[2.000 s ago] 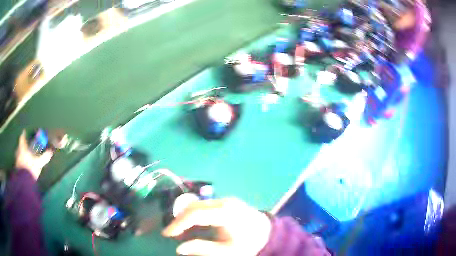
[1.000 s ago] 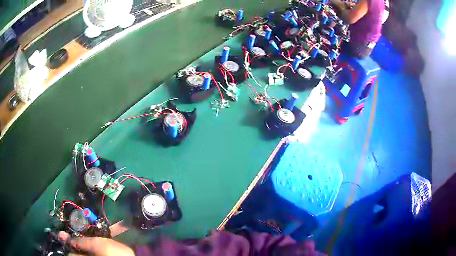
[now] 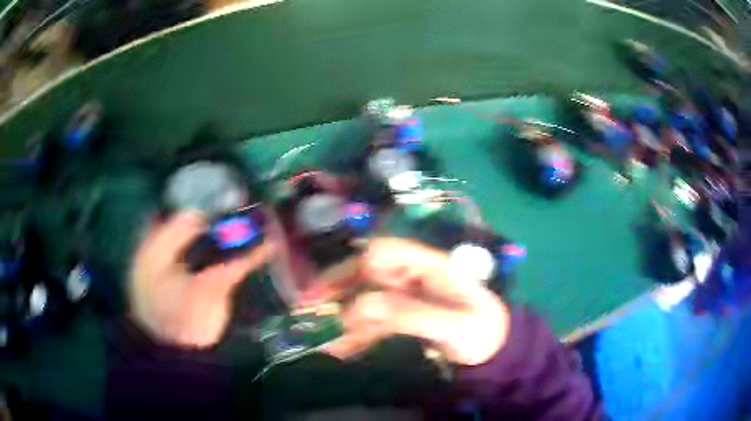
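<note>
The frame is blurred. My left hand (image 3: 177, 284) grips a black speaker housing with a silver disc (image 3: 204, 189) and a blue battery (image 3: 234, 230), reddish at its end. My right hand (image 3: 432, 304) has its fingertips closed on the edge of a green circuit board (image 3: 309, 330) with pale wires, low in the middle. Pinkish-red wires run between the housing and the board. Just behind the hands lies another assembly with a grey disc (image 3: 319, 212) and a blue battery (image 3: 357, 216).
More assemblies lie on the green bench (image 3: 576, 255): one behind my right hand (image 3: 389, 163), one further right (image 3: 553, 164), and a cluster at the right. Others show at the far left. A plain green strip (image 3: 329, 62) runs behind. A blue stool (image 3: 634, 353) stands at lower right.
The view has swung left, so the bench assemblies appear further right. My left hand has come into view holding a housing. My right hand has moved from the lower left to the board.
</note>
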